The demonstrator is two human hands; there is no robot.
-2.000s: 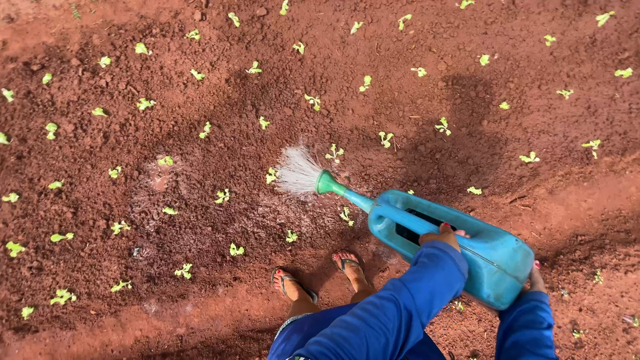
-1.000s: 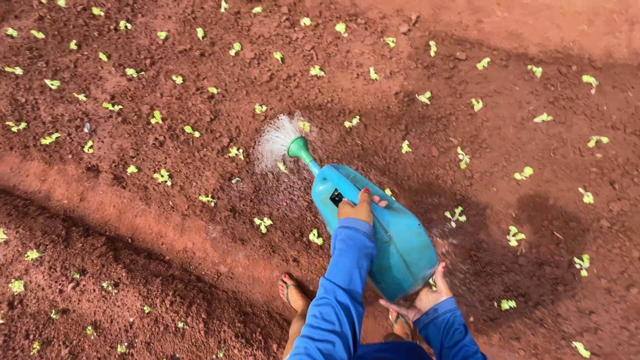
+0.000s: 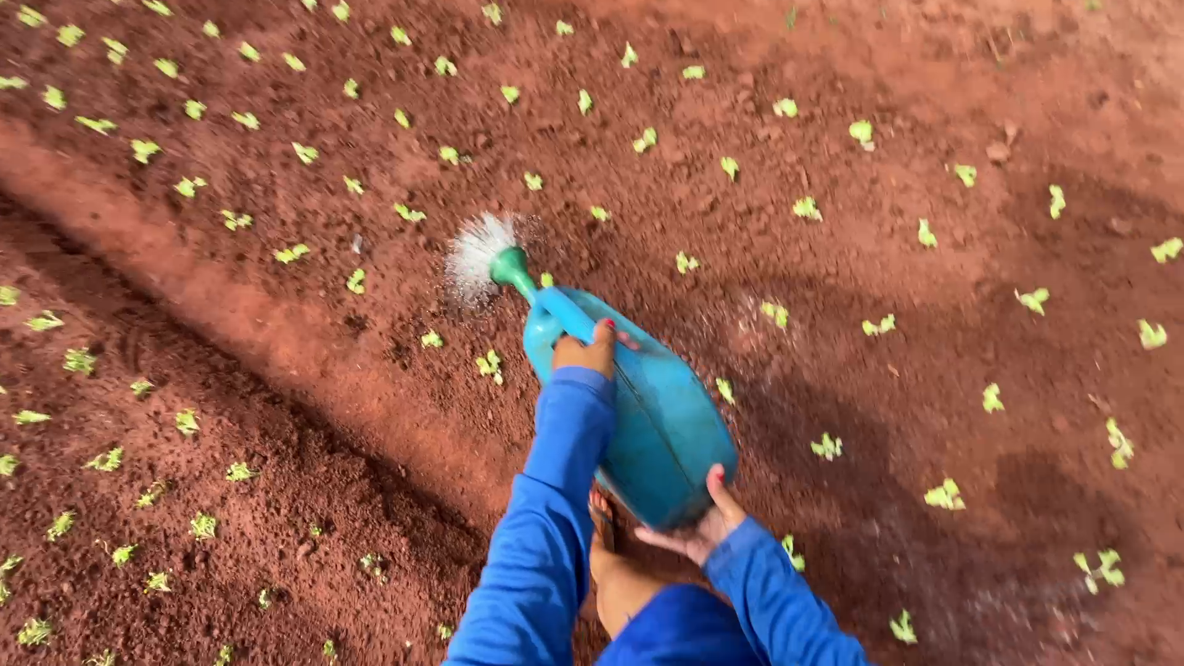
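A blue plastic watering can (image 3: 661, 416) with a green sprinkler rose (image 3: 509, 266) is tilted forward, its spout toward the upper left. A fan of water (image 3: 479, 254) sprays from the rose over reddish-brown soil. My left hand (image 3: 589, 350) is closed round the can's handle near the spout end. Under the can's rear end, my right hand (image 3: 696, 529) supports the base with its palm, thumb up along the side. Small light-green seedlings (image 3: 489, 366) stand in the soil around and below the can.
A furrow (image 3: 277, 361) runs diagonally from upper left to lower centre, with another planted bed (image 3: 213, 499) beyond it. My sandalled foot (image 3: 601, 523) is beside the can. Seedlings also stand on the right, where shadows fall.
The can has turned, its spout now angled more steeply toward the upper left than two seconds ago. Water keeps spraying, and both hands stay on the can. The view has shifted and rotated.
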